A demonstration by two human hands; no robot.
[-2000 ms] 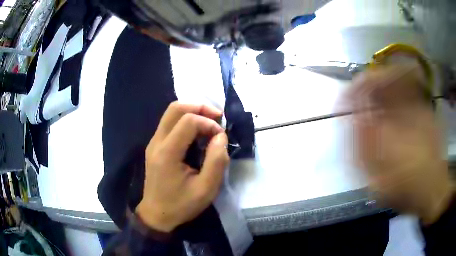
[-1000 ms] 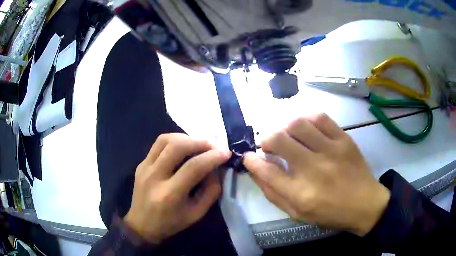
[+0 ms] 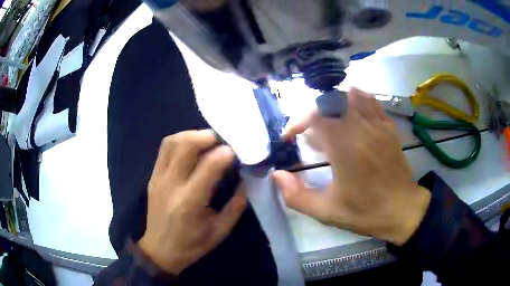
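Observation:
A large dark garment panel (image 3: 148, 106) curves down the left side and under my left hand. My left hand (image 3: 193, 195) pinches a white piece (image 3: 237, 123), whose rounded end lies by the fingertips. A narrow dark strip (image 3: 271, 109) runs from under the machine head to a dark bunched end between my hands. My right hand (image 3: 358, 173) is blurred, thumb and forefinger apart at the right of this end; whether they touch it is unclear. A pale band (image 3: 277, 223) hangs down over the table's front edge.
The sewing machine head (image 3: 335, 28) with its grey knob (image 3: 332, 104) overhangs the work. Scissors with yellow and green handles (image 3: 447, 120) lie at right. Spare cut pieces (image 3: 53, 125) lie at left. A measuring tape (image 3: 346, 260) follows the front edge.
My right hand has come in from the scissors to the strip, then its fingers have spread and moved up. The white piece's rounded end now shows over the seam area.

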